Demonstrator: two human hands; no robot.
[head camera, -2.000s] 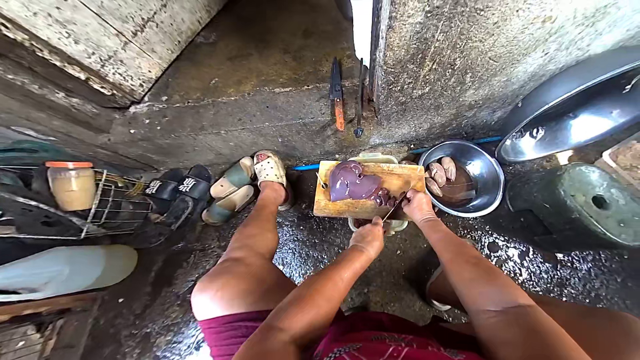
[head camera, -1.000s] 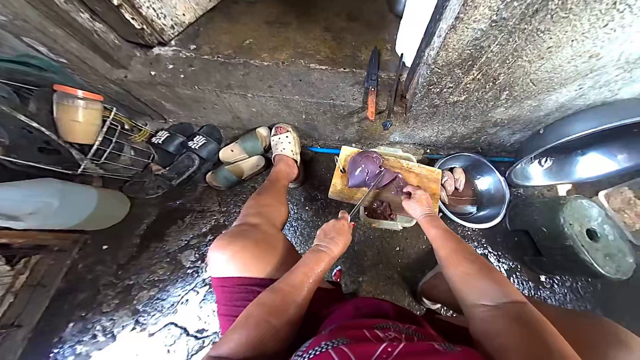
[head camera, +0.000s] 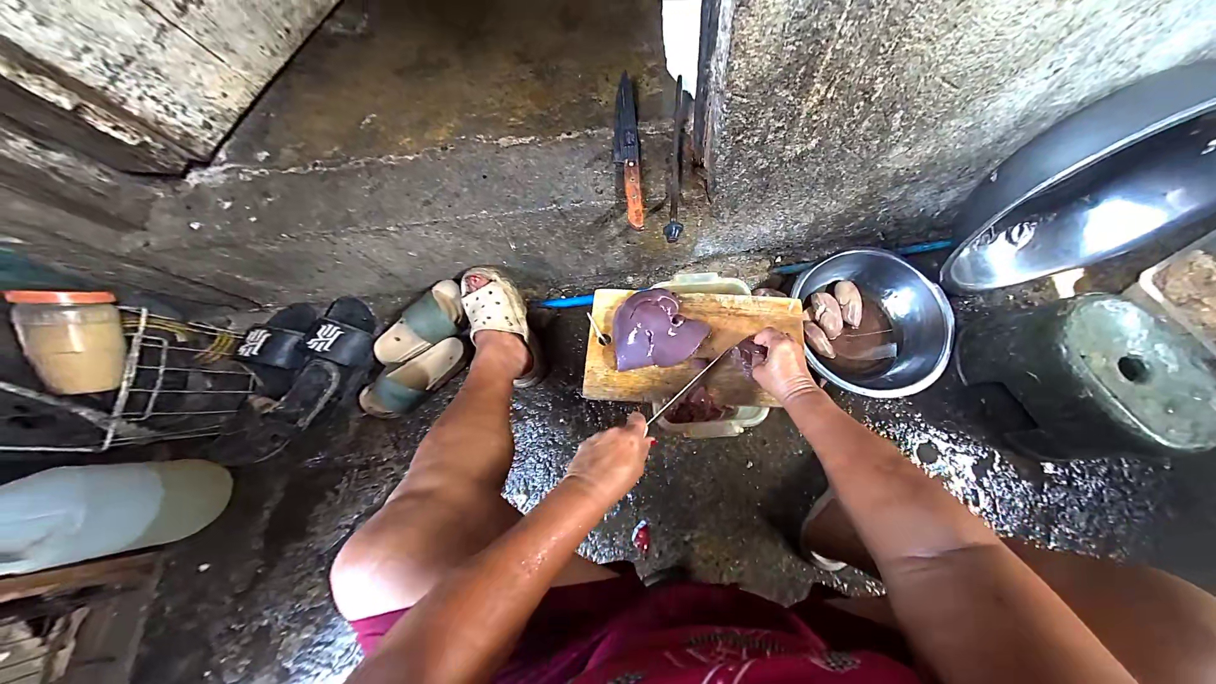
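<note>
A wooden cutting board (head camera: 617, 382) lies across a pale plastic container (head camera: 727, 424), which holds dark red pieces of meat. On the board's left half rests a large glossy purple organ, seemingly liver (head camera: 654, 332). My left hand (head camera: 610, 458) grips the handle of a thin-bladed knife (head camera: 692, 382); its blade slants up to the right over the board. With my right hand (head camera: 783, 369) I hold a small dark piece of meat (head camera: 749, 353) at the board's right end, close to the blade tip. Right of the board, a steel bowl (head camera: 936, 347) contains pinkish meat pieces (head camera: 828, 313) in reddish liquid.
A knife with an orange handle (head camera: 634, 195) and a dark rod-shaped tool (head camera: 676, 157) lie on the concrete ledge. At right are a large metal basin (head camera: 988, 233) and a green plastic stool (head camera: 1130, 370). Slippers (head camera: 418, 347), a wire rack (head camera: 180, 380) and a lidded jar (head camera: 66, 342) stand left.
The knife blade has moved off the large purple organ to the small piece at my right hand. Two seconds ago both hands were close together at the board's lower right.
</note>
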